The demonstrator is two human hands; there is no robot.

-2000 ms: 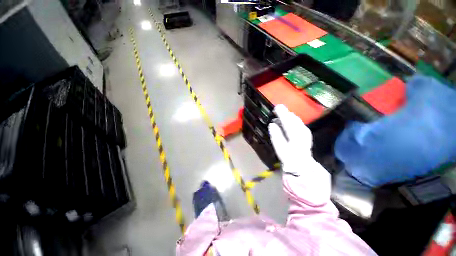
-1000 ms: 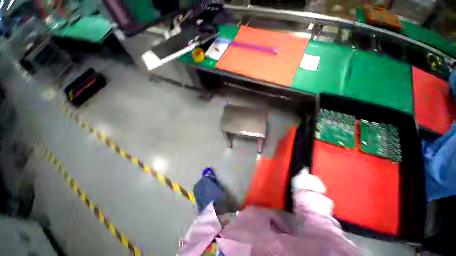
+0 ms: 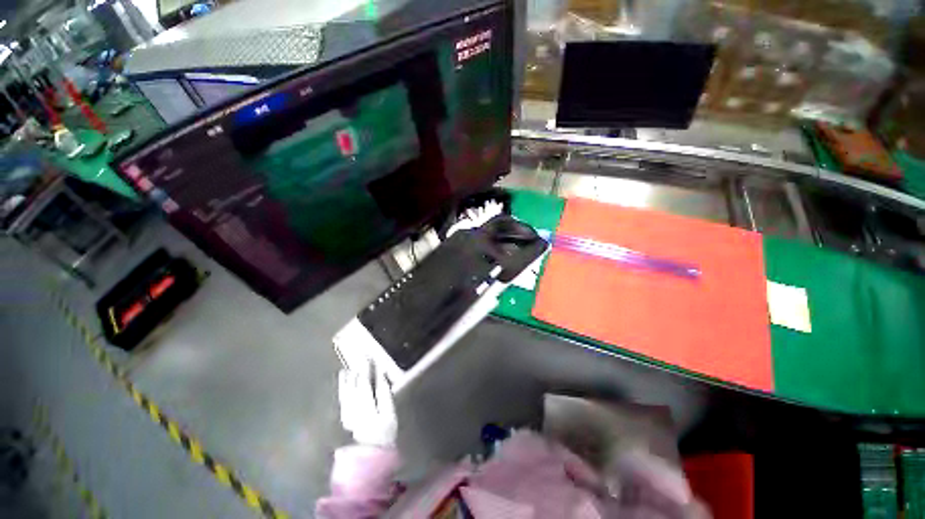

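My left hand point(image 3: 367, 402), in a white glove, is at the near left corner of the white shelf point(image 3: 446, 340); its fingertips are hidden at the shelf edge, so its grip is unclear. A black keyboard point(image 3: 421, 304) lies on the shelf, with a black mouse point(image 3: 515, 235) at its far right end. The large inspection monitor point(image 3: 335, 152) stands behind the shelf and shows a green board image with a small red mark. My right hand is not visible; only a blurred pink sleeve shows at the bottom.
A red mat point(image 3: 654, 284) with a glossy purple strip point(image 3: 629, 255) lies on the green bench point(image 3: 862, 324). A white paper point(image 3: 789, 306) is beside it. A second, blank monitor point(image 3: 634, 85) stands behind. A stool point(image 3: 614, 431) is below the bench. Circuit boards point(image 3: 878, 482) show at bottom right. A black tote point(image 3: 150, 297) is on the floor.
The view has swung left and closer to the monitor and shelf. The tote with boards has slid to the lower right edge. My left hand has come into view at the shelf; the other gloved hand has left view.
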